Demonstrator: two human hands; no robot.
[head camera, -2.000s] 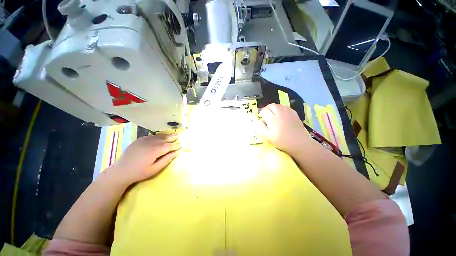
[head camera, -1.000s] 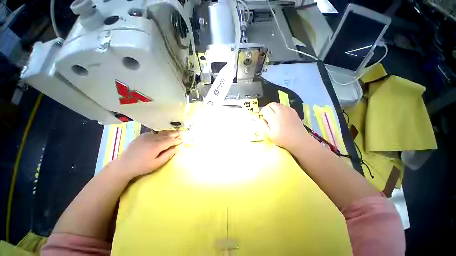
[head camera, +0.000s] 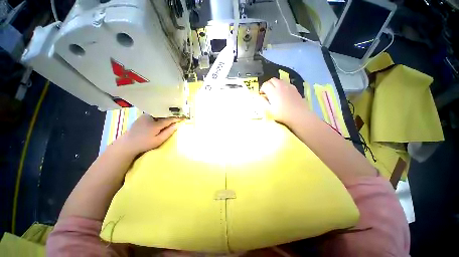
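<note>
The yellow bag body (head camera: 282, 185) lies in front of me, with a centre seam and a small tab on it. Its far edge runs under the head of the white sewing machine (head camera: 100, 55), where the lamp glare hides the detail. My left hand (head camera: 148, 133) lies on the bag's far left edge, beside the machine head. My right hand (head camera: 284, 100) has curled fingers at the right side of the yellow-taped sewing clamp (head camera: 251, 83). The glare hides what its fingertips touch.
A control panel (head camera: 360, 30) stands at the back right. Yellow bags (head camera: 407, 105) are piled at the right. Taped strips (head camera: 329, 110) mark the pale board on both sides. A black cord (head camera: 365, 145) lies right of my forearm. More yellow material (head camera: 25, 243) is at the lower left.
The bag and both hands sit higher in the picture, together with the clamp. The bag's near edge and seam tab now show fully. The hands keep nearly the same place beside the clamp.
</note>
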